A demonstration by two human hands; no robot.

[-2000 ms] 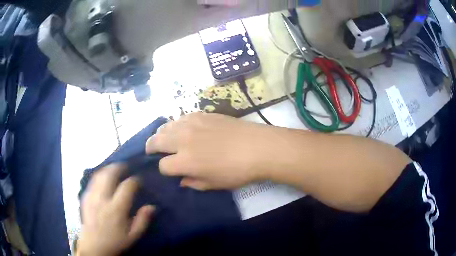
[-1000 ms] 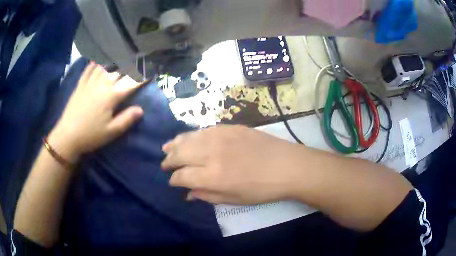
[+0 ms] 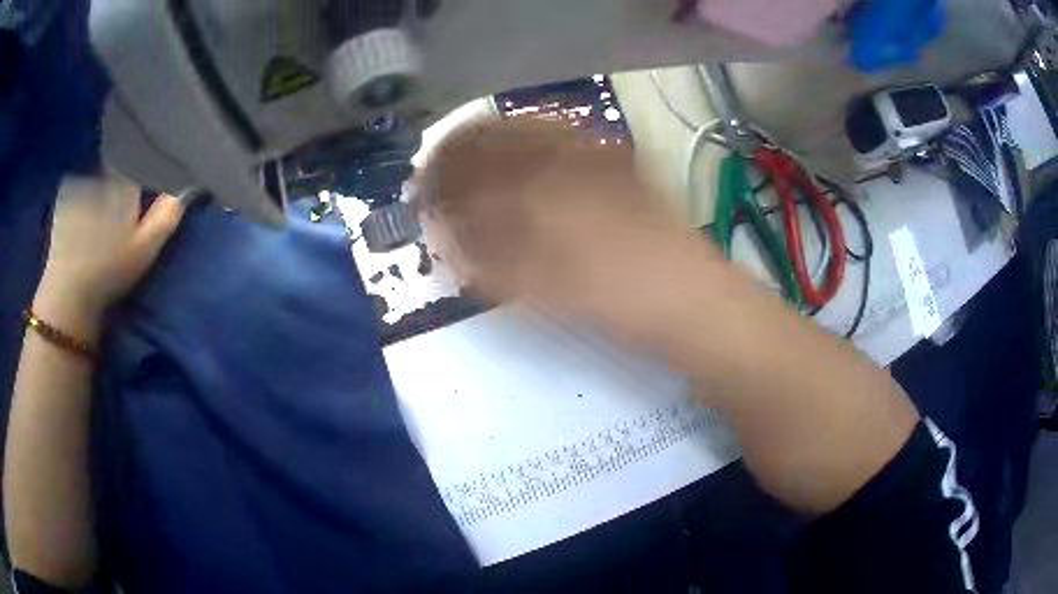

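The navy cloth [image 3: 255,395] lies under the machine head and hangs down towards my lap at the left. My left hand [image 3: 99,250] is at its upper left edge, slightly blurred, with fingers closed on the cloth beside the machine head. My right hand [image 3: 499,209] is strongly blurred and reaches over the machine bed, right of the needle area, in front of the phone [image 3: 569,104]. Its fingers are not clear, so I cannot tell whether it holds anything. The sewing machine head [image 3: 209,104] stands above the cloth. The needle area is dark and partly hidden.
Scissors with a green and a red handle [image 3: 819,250] lie on the table [image 3: 557,406] right of my right arm, with a cable around them. A white device with a dark face [image 3: 899,120] and a white label strip [image 3: 913,282] are farther right. Pink and blue lumps are on the machine arm.
My right hand has left the cloth and moved up over the machine bed, covering part of the phone. My left hand is farther left. The cloth lies more spread out.
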